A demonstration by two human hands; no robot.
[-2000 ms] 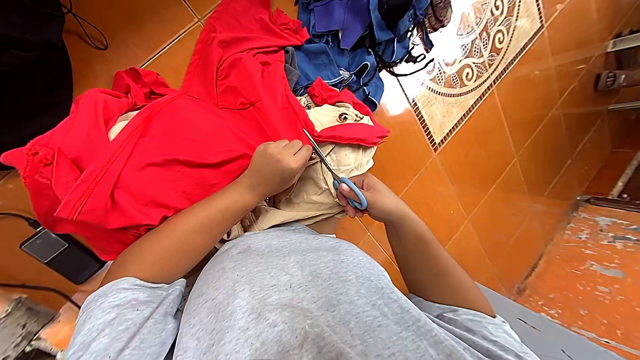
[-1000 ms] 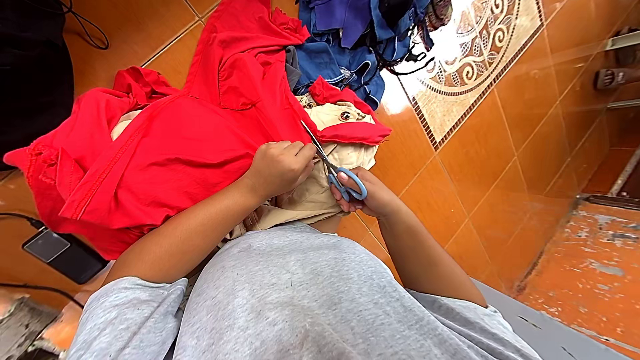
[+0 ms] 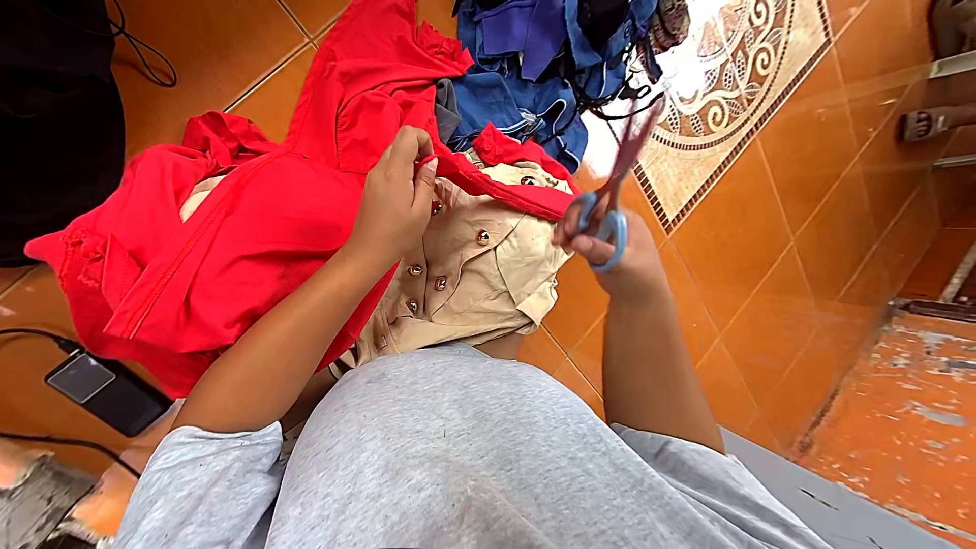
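Observation:
My left hand (image 3: 398, 194) pinches the edge of a red fabric garment (image 3: 282, 221), which spreads over my lap and to the left. Scissors (image 3: 610, 202) with blue handles are in my right hand (image 3: 618, 248), at the right end of a red strip of the cloth. Their blades point up and away from me and are blurred; whether they are parted is unclear. My right fingers are beside the strip, and I cannot tell if they touch it. Beneath the red cloth lies a beige garment (image 3: 488, 267) with several shiny metal buttons.
Blue and purple clothes (image 3: 526, 76) are heaped on the orange tiled floor (image 3: 709, 282), beside a patterned tile inlay (image 3: 724, 107). At left are black fabric (image 3: 57, 130), cables and a black device (image 3: 114, 393). Another person's foot (image 3: 926, 122) shows at far right.
My right hand has moved right with the scissors, whose blades have swung from the red cloth to point up and right. My left hand still pinches the cloth. More of the beige garment shows.

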